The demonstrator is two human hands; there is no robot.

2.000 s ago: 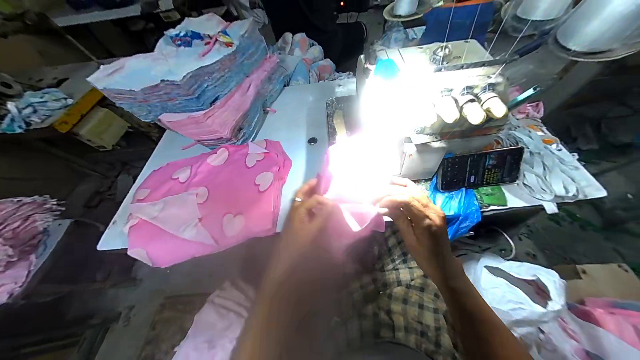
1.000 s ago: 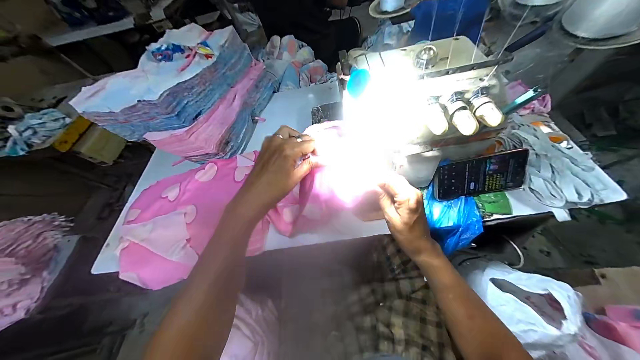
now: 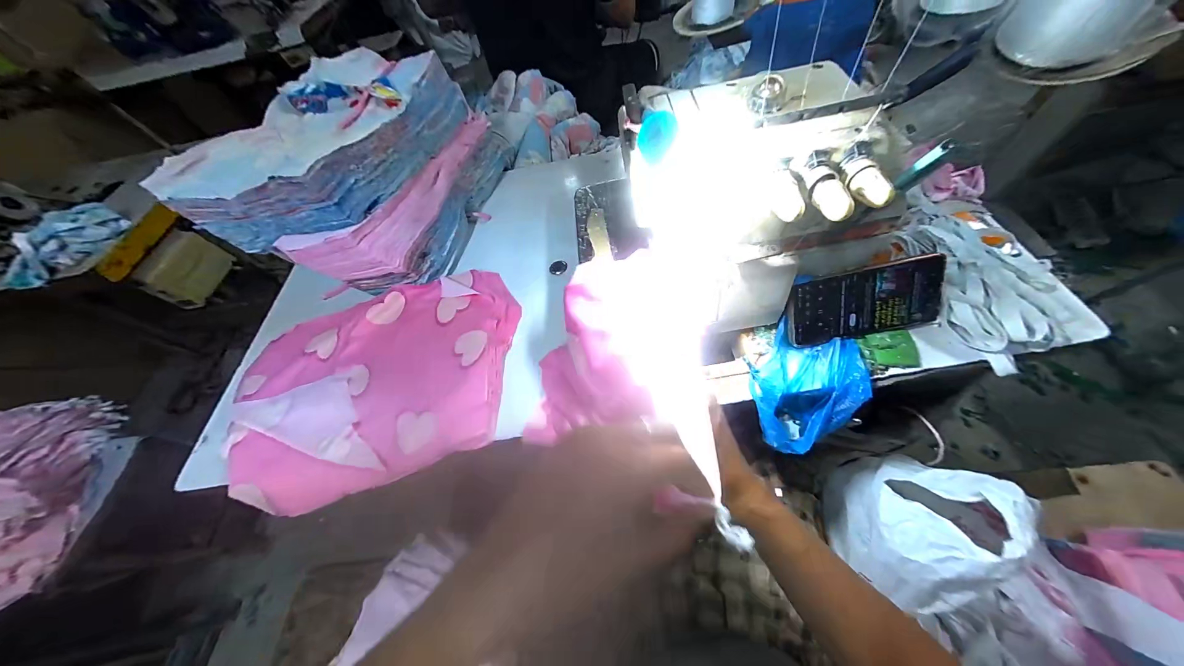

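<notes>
Pink fabric (image 3: 601, 370) lies at the sewing machine (image 3: 823, 120), partly lost in a bright white glare. My left hand (image 3: 629, 481) is motion-blurred at the front edge of this fabric, its fingers hard to make out. Just right of it, my right hand (image 3: 735, 462) is mostly hidden by glare and by a white strip with a knotted end (image 3: 731, 527) that hangs down. Whether either hand grips anything cannot be told. Folded pink fabric with pale hearts (image 3: 370, 398) rests on the white table (image 3: 509, 222) to the left.
A tall stack of cut fabric (image 3: 324, 176) stands at the back left. A phone (image 3: 865, 301) leans above a blue plastic bag (image 3: 809, 388) on the right, beside pale elastic bands (image 3: 999, 287). A white plastic bag (image 3: 925, 536) is at lower right. Behind the table, a person in dark clothes (image 3: 555, 46) is partly visible.
My left hand has moved from the fabric on the table toward the front edge, near my right hand. The heart-print fabric at left lies apart from the piece at the machine.
</notes>
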